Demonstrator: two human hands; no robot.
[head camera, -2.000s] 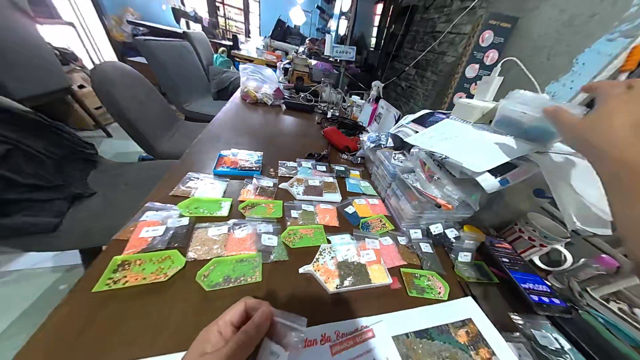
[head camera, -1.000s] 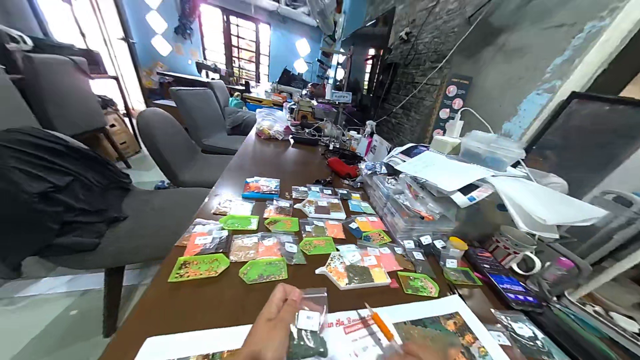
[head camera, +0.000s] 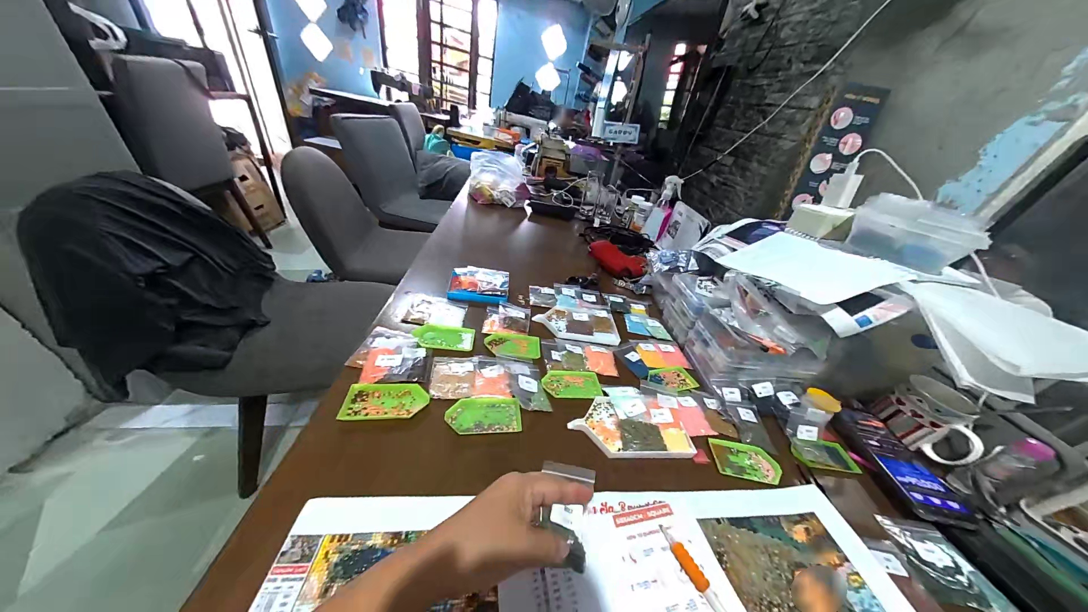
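My left hand (head camera: 489, 531) is closed on a small clear zip bag (head camera: 568, 476) of dark beads, gripped between thumb and fingers above a printed sheet (head camera: 633, 569). An orange pen (head camera: 690, 568) with a pale tip rests at a slant over this sheet. Beneath is a large white-bordered diamond-painting canvas (head camera: 756, 501). A blurred, skin-toned patch at the bottom right may be a fingertip of my right hand (head camera: 818, 588); its grip cannot be made out. Beyond the canvas are green bead trays (head camera: 483, 416), a white tray (head camera: 642, 452) and labelled bead bags (head camera: 455, 378).
At right, stacked clear plastic boxes (head camera: 722, 348) stand under loose papers (head camera: 816, 263). A phone (head camera: 922, 480), a mug (head camera: 926, 416) and a yellow-lidded jar (head camera: 821, 401) are nearer. Left of the table are grey chairs (head camera: 340, 221), one draped with black cloth (head camera: 144, 263).
Two seconds ago my right hand was raised at the clear box on the right; it has left there. The orange pen now shows over the sheet. My left hand still holds a bag. The view has shifted.
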